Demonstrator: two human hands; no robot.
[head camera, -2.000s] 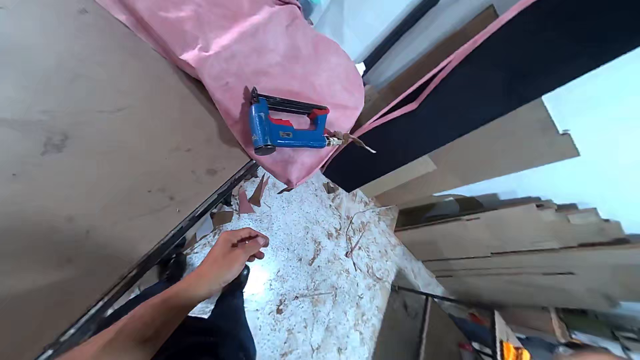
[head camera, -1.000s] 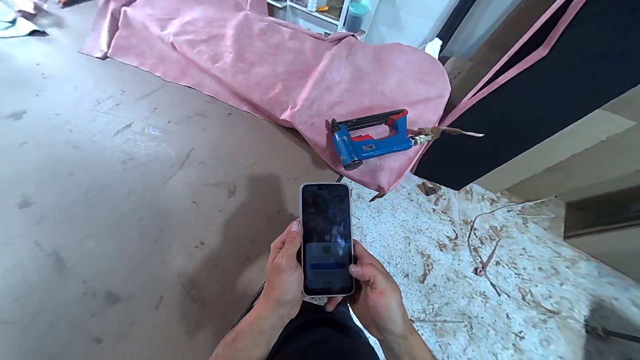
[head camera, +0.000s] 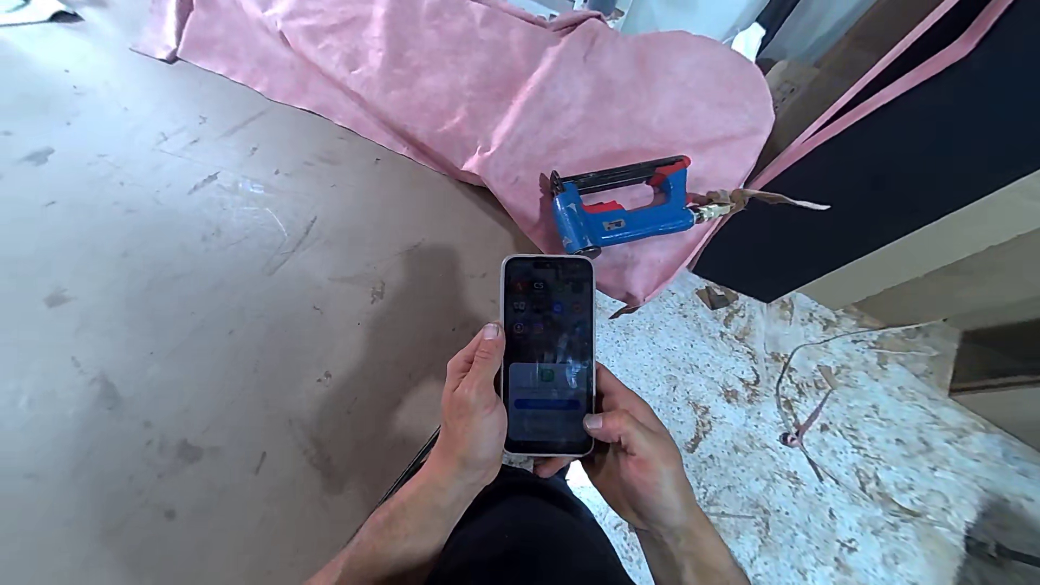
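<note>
A smartphone in a light case (head camera: 549, 354) is held upright between both hands, its dark screen lit with icons and a pop-up panel. My left hand (head camera: 475, 406) grips its left edge, the thumb along the side. On the lower right edge, my right hand (head camera: 638, 455) has its thumb at the screen's border and fingers behind. Just beyond the phone lies a blue pneumatic stapler (head camera: 630, 219) with a red trigger and a brass fitting. It rests on pink upholstery fabric (head camera: 422, 89) spread across the far edge of the worktable.
The worn brown worktable (head camera: 179, 325) fills the left side. To the right, the speckled floor (head camera: 731, 406) bears scraps and a tangled pink strip (head camera: 804, 426). A black panel with pink strips (head camera: 886, 146) stands at the upper right, near brown boards (head camera: 959, 276).
Two seconds ago my left hand was empty and away from any phone; one second ago both hands held the phone, as now. The view has turned left since the first frame.
</note>
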